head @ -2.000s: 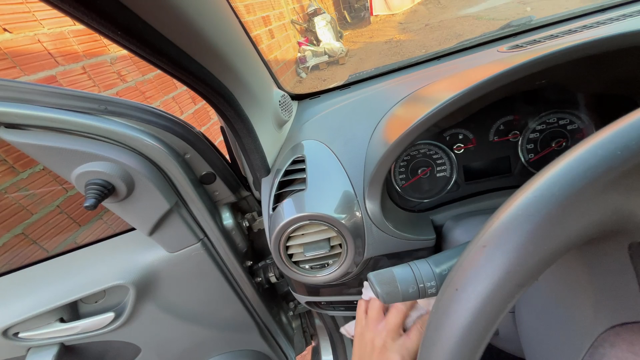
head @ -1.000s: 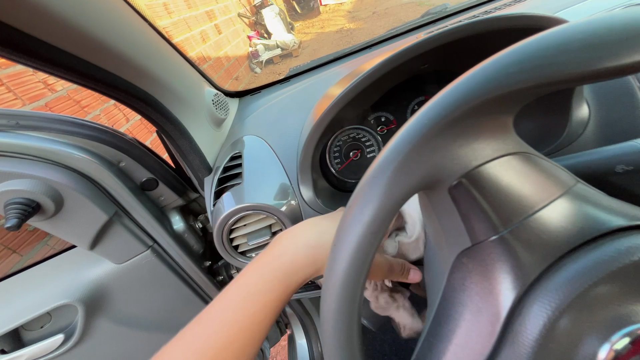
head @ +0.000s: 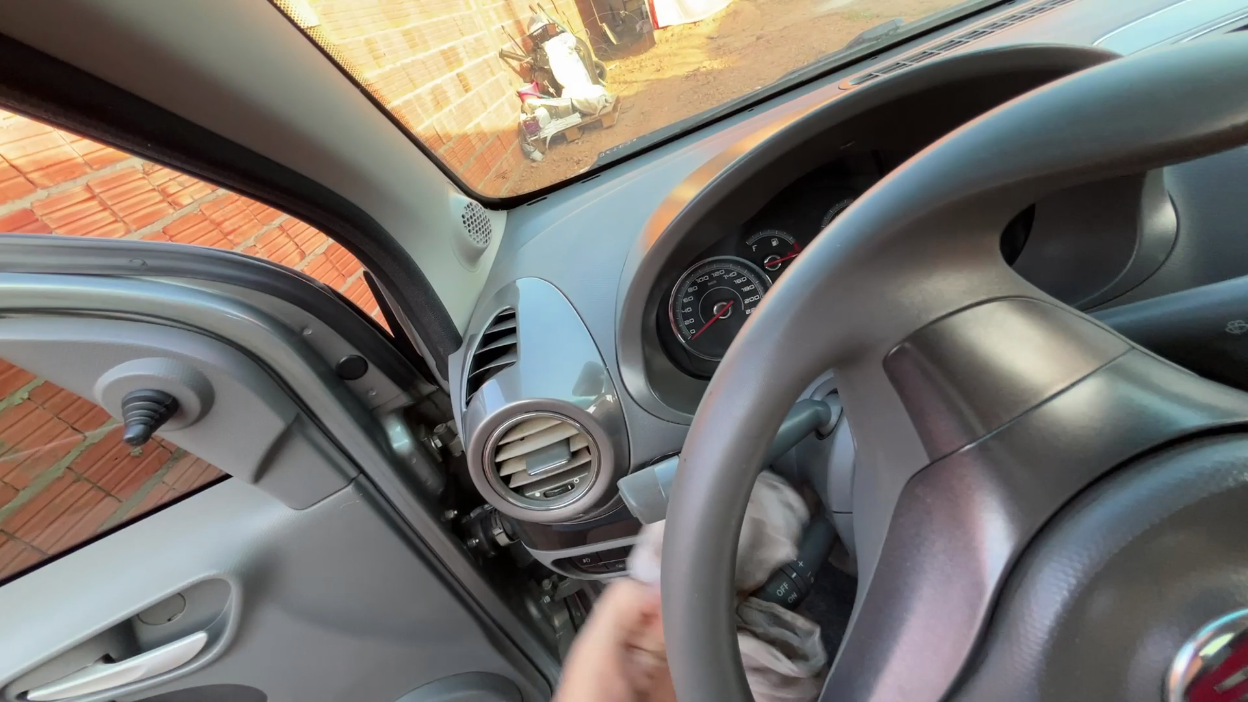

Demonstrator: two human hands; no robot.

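Observation:
My left hand (head: 619,643), blurred, is low in the frame at the left of the steering wheel (head: 717,468). It is closed on a pale, crumpled cloth (head: 775,526), which shows through the wheel's opening, beneath the turn-signal stalk (head: 653,487) and around a lower stalk with a marked ring (head: 785,585). The wheel's rim hides part of the cloth and the fingers. Just left of the upper stalk's end is the round air vent (head: 546,458). My right hand is out of view.
The gray door panel (head: 292,575) stands open on the left, with its handle (head: 136,668) and mirror knob (head: 146,414). Ahead are the instrument cluster (head: 721,307) and the windshield (head: 682,88). Outside is a brick wall (head: 78,195).
The left forearm stretched across beside the vent a second ago; now the hand is lower and farther left, near the stalk end. The cloth remains behind the wheel. The view has turned right since two seconds ago.

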